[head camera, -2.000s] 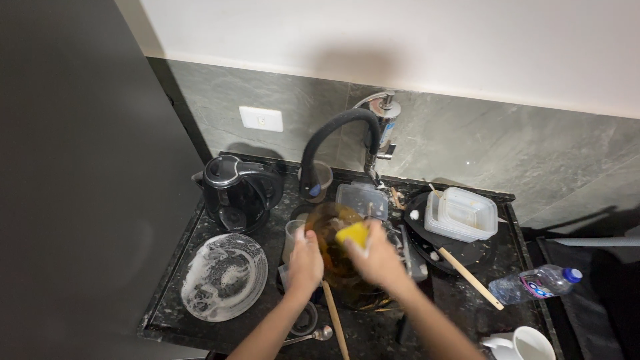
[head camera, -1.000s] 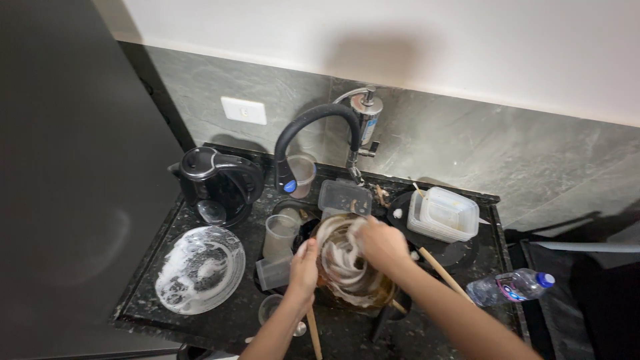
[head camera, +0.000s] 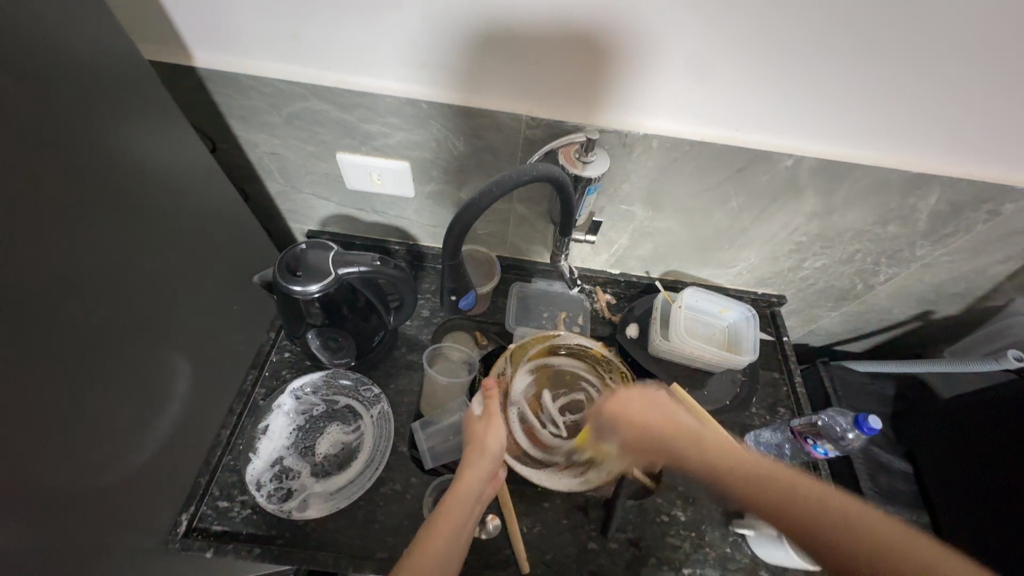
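Note:
An amber glass plate (head camera: 552, 384), streaked with white suds, is tilted over the sink area. My left hand (head camera: 485, 436) grips its left rim, thumb on the edge. My right hand (head camera: 640, 428), blurred, presses a yellow sponge (head camera: 590, 444) onto the lower right of the plate; my fingers cover most of the sponge. Left of the plate are a clear plastic cup (head camera: 450, 370) and a rectangular plastic container (head camera: 440, 438). Behind it a clear plastic lid (head camera: 549, 308) lies below the black flexible faucet (head camera: 508, 188).
A soapy glass plate (head camera: 320, 444) lies at left, before a black electric kettle (head camera: 340, 300). Stacked plastic containers (head camera: 708, 330) stand at right, near a plastic bottle (head camera: 824, 434) and a white mug (head camera: 776, 544). A wooden handle (head camera: 512, 528) points toward me.
The amber plate now shows thick swirls of suds, which were not visible two seconds ago. My right hand with the sponge has moved to the plate's lower right.

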